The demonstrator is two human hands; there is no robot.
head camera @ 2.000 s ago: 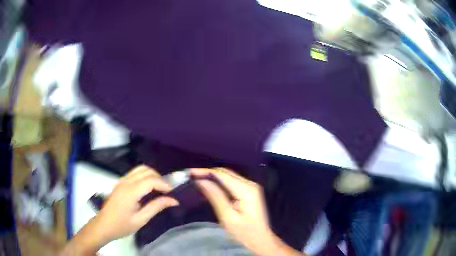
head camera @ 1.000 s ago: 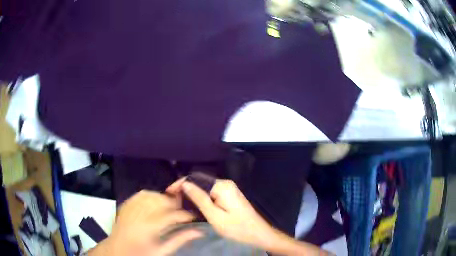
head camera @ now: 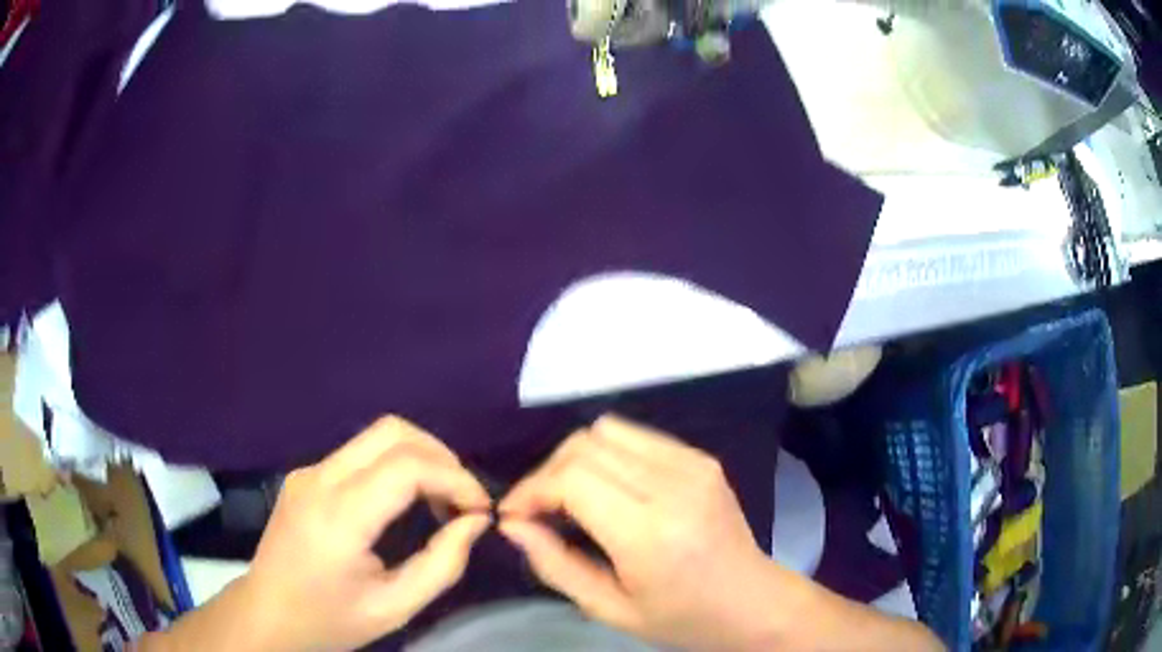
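Note:
A large dark purple garment panel [head camera: 370, 217] lies over the white machine table and hangs past its front edge. Its curved cut edge shows white table below. My left hand [head camera: 370, 529] and my right hand [head camera: 637, 522] meet fingertip to fingertip low in the middle, in front of the panel. Both pinch a tiny dark piece [head camera: 496, 512] between thumbs and forefingers, mostly hidden by the fingers. The presser foot area [head camera: 605, 64] with a yellow mark stands at the panel's top edge.
The sewing machine's dark display [head camera: 1058, 51] is at upper right. Snips [head camera: 1039, 171] and black scissor handles [head camera: 1087, 236] lie at the table's right. A blue bin [head camera: 937, 471] with coloured scraps stands lower right. Cardboard and cut pieces [head camera: 115, 599] are at lower left.
The small purple piece that showed between my hands is now almost covered by the fingertips. My hands have come together in a level pinch. The view has shifted, with the bin more in sight.

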